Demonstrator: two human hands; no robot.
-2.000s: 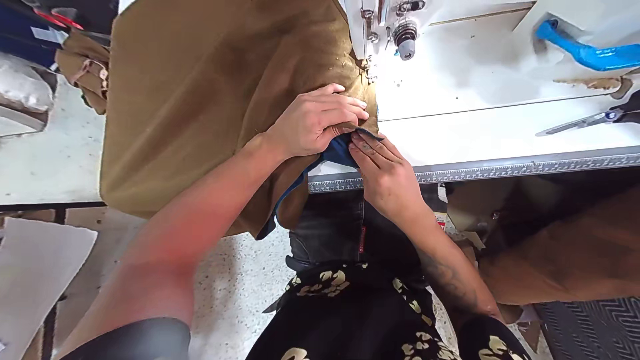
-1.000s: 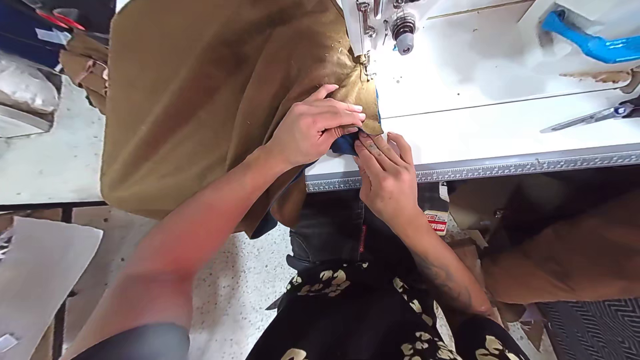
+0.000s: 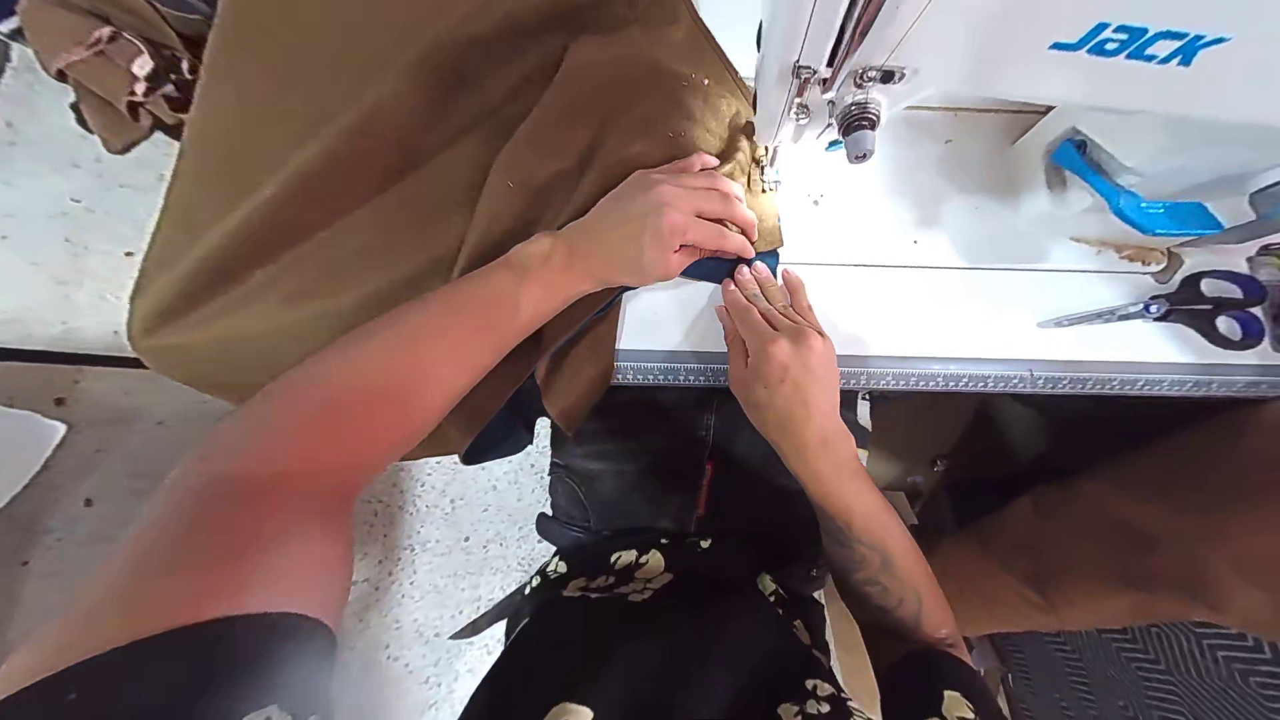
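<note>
Brown fabric [image 3: 400, 150] lies over the left of the sewing table, its right edge under the presser foot [image 3: 768, 178] of a white Jack sewing machine [image 3: 980, 50]. My left hand [image 3: 665, 225] rests on this fabric just left of the foot, fingers bent and pressing on it. A strip of dark blue fabric [image 3: 715, 268] shows below the brown edge. My right hand [image 3: 780, 350] has its fingertips on the blue strip, its palm over the table's front edge. Whether either hand pinches the cloth is hard to tell.
Scissors [image 3: 1165, 308] with dark handles lie at the right, below a blue brush-like tool [image 3: 1135, 195]. A measuring scale [image 3: 1000, 381] runs along the table's front edge. Crumpled brown cloth [image 3: 125, 75] sits at the upper left. More brown fabric [image 3: 1110, 530] hangs at the lower right.
My right hand has flattened, its fingers now straighter on the blue strip. The brown edge has moved slightly up toward the machine, and the table shows below the strip.
</note>
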